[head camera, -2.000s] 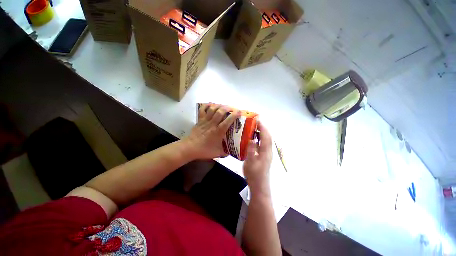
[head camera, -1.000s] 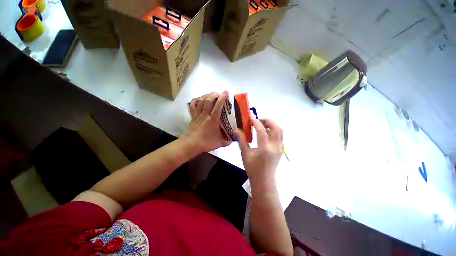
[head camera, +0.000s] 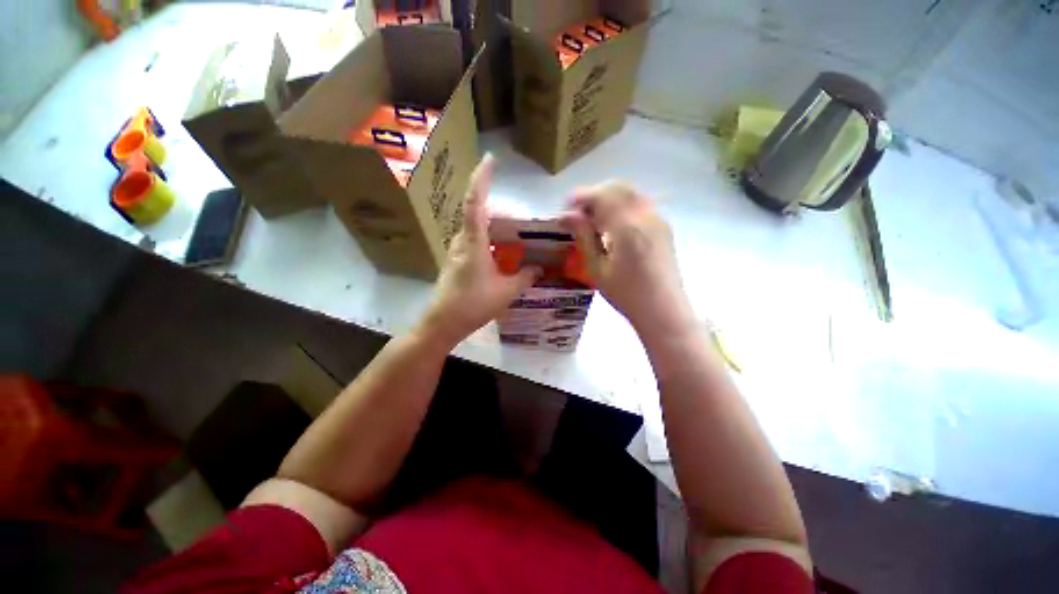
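Observation:
A small retail box (head camera: 546, 318) with printed white and dark sides and an orange top stands upright at the bench's front edge. Its top flap with a dark slot is raised between my hands. My left hand (head camera: 474, 269) is against the box's left side, with the thumb across its front near the top and the fingers pointing up. My right hand (head camera: 625, 246) is at the top right corner, its fingers bent on the flap and slightly blurred. What lies inside the box is hidden.
Open brown cartons (head camera: 401, 215) with orange-topped boxes stand behind. Left are a phone (head camera: 216, 227) and orange-yellow rings (head camera: 142, 195). Right are a kettle (head camera: 816, 144), a long thin strip (head camera: 874, 253) and a yellow knife (head camera: 725, 347). An orange stool (head camera: 70, 453) stands below left.
The box has gone from tilted in my hands to upright facing me, its slotted flap raised. Both hands have moved to its top. The view has shifted, showing more of the bench's left side.

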